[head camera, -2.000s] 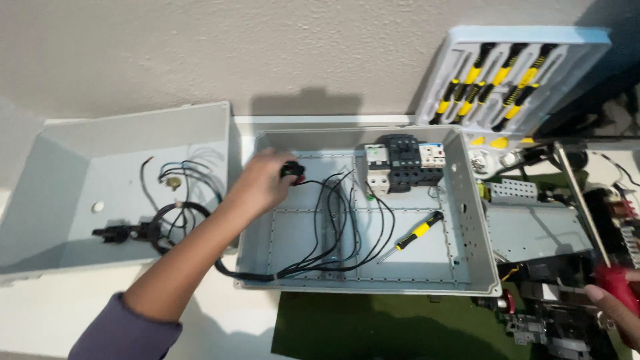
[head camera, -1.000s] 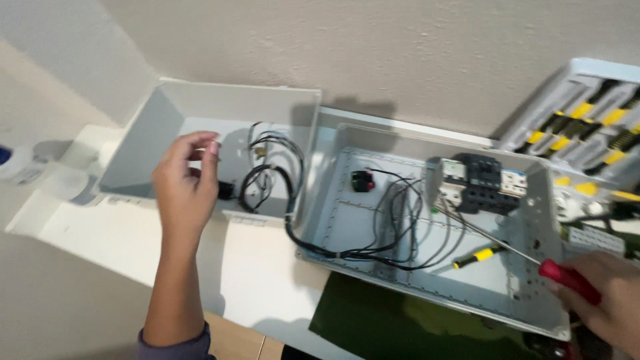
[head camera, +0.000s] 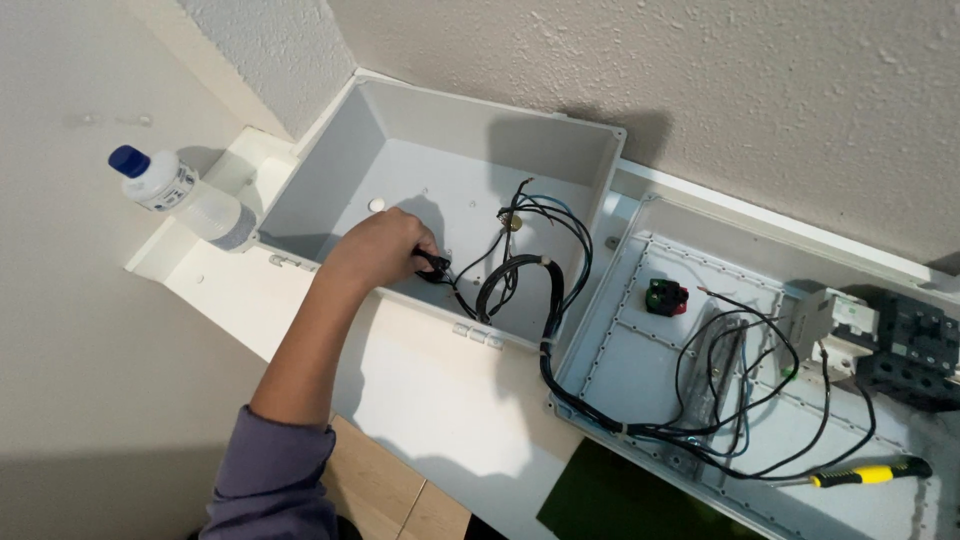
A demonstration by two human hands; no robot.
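My left hand (head camera: 382,251) reaches over the front wall of the left grey plastic enclosure (head camera: 480,112), its fingers closed on a black wired component (head camera: 433,264). Black and blue wires run from there, beside a brass-coloured round part (head camera: 513,223). A tied black wire bundle (head camera: 556,300) crosses into the right enclosure (head camera: 637,217). Inside that one lie a black push-button contact block with green and red parts (head camera: 666,298), a circuit breaker (head camera: 836,330), a dark contactor (head camera: 911,345) and a yellow-black screwdriver (head camera: 870,474). My right hand is outside the view.
A clear plastic bottle with a blue cap (head camera: 184,196) stands left of the left enclosure on the white surface (head camera: 442,405). A dark green mat (head camera: 630,499) lies below the right enclosure. The textured wall (head camera: 720,90) rises behind both enclosures.
The view has swung left. My left hand was at the contact block in the right enclosure, then raised empty, and is now down on the black component. My right hand, earlier holding a red-handled screwdriver, has left view.
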